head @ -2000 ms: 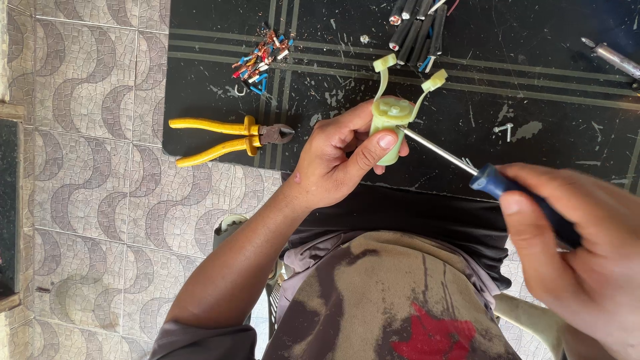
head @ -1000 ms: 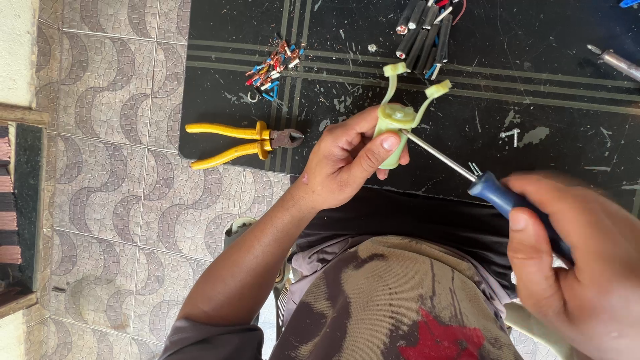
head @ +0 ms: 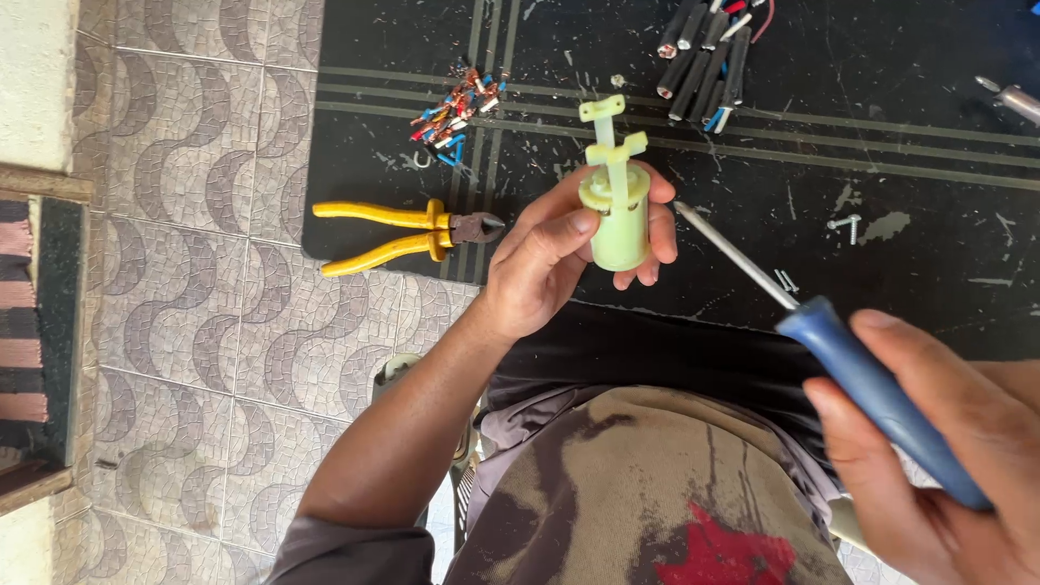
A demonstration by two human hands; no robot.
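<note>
My left hand [head: 544,252] grips a pale green plastic cylindrical part [head: 621,231] between thumb and fingers. Two arms with small cross-shaped or flat ends rise from its round top, and dark holes show in the side near the rim. In my right hand [head: 934,455] is a screwdriver [head: 861,374] with a blue handle. Its metal tip points at the cylinder but stands apart from it, just right of the left fingertips. Small screws [head: 786,281] lie on the black table near the screwdriver's shaft, and more screws [head: 849,226] lie farther right.
Yellow-handled diagonal cutting pliers [head: 406,231] rest at the table's left edge. Beyond them is a pile of stripped wire scraps [head: 457,114]. Several black cable pieces [head: 703,65] lie at the far side of the black table [head: 894,284]. A pointed metal tool [head: 1011,99] is at the far right.
The screwdriver's tip has come away from the green part, where it touched before. My left hand has turned the part, so its side and both arms now face differently.
</note>
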